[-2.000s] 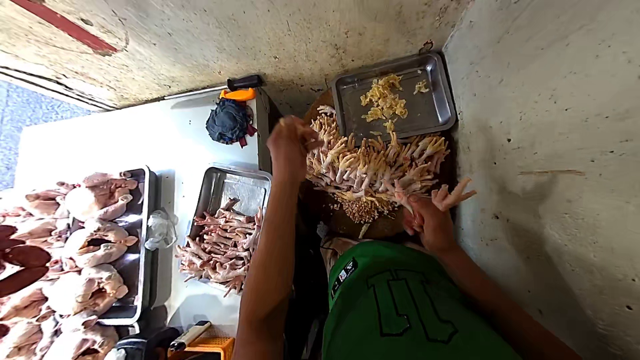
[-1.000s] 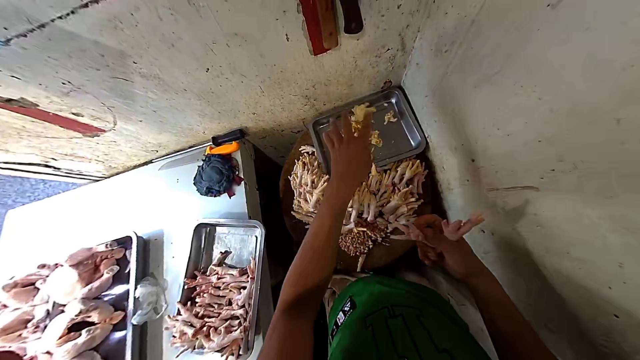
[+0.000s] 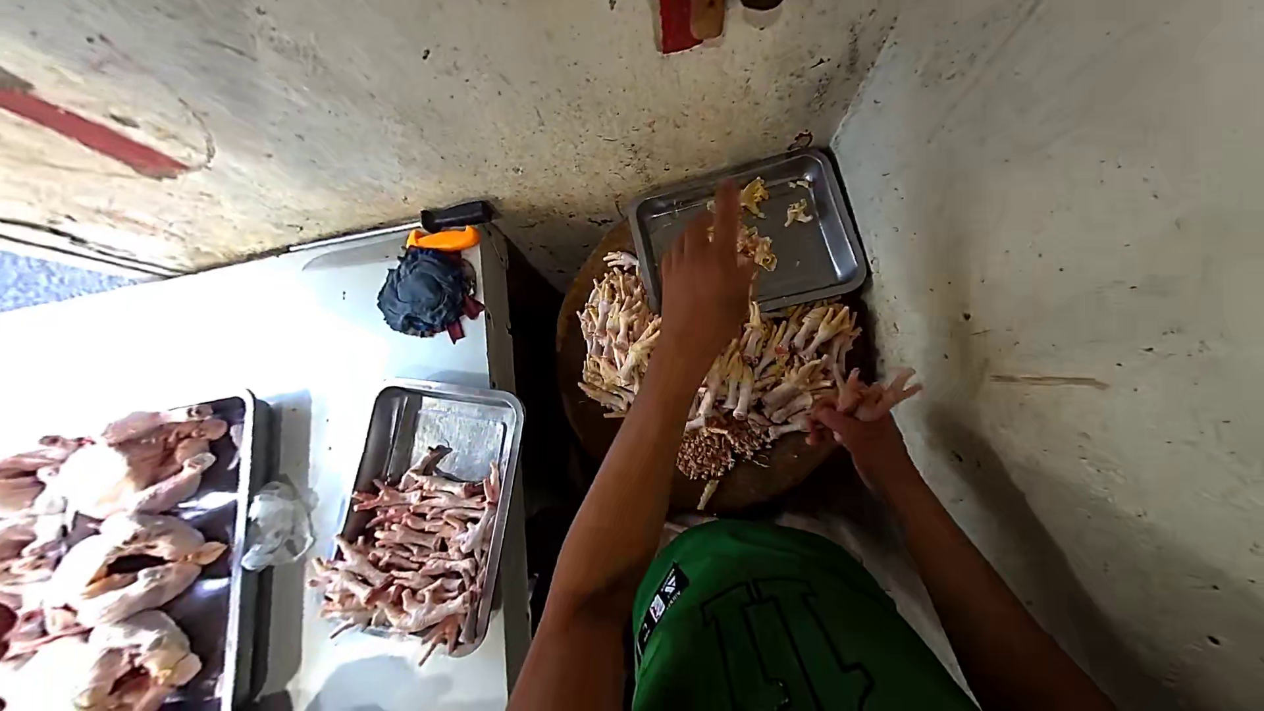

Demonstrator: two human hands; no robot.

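My left hand (image 3: pixel 706 281) is above the near left part of a metal tray (image 3: pixel 849 237), palm down, index finger stretched apart from the others. Nothing shows in it, though its underside is hidden. Yellow skin scraps (image 3: pixel 755 197) lie in the tray beside its fingers. My right hand (image 3: pixel 864 434) grips a chicken foot (image 3: pixel 894 390), its toes pointing right, at the right edge of a round wooden board (image 3: pixel 583 346). Chicken feet (image 3: pixel 780 370) are packed in rows on the board, some behind my left forearm. A bundle of their cut ends (image 3: pixel 706 449) faces me.
On the white table at left are a second metal tray (image 3: pixel 509 474) of chicken feet, a dark cloth (image 3: pixel 425 293), a knife with a black handle (image 3: pixel 457 216), a clear plastic bag (image 3: pixel 279 523) and a tray (image 3: pixel 245 474) of whole chickens. Walls (image 3: pixel 1066 247) stand behind and right.
My left hand was left of the feet two seconds ago and has moved over the scrap tray. My right hand keeps its hold on a chicken foot.
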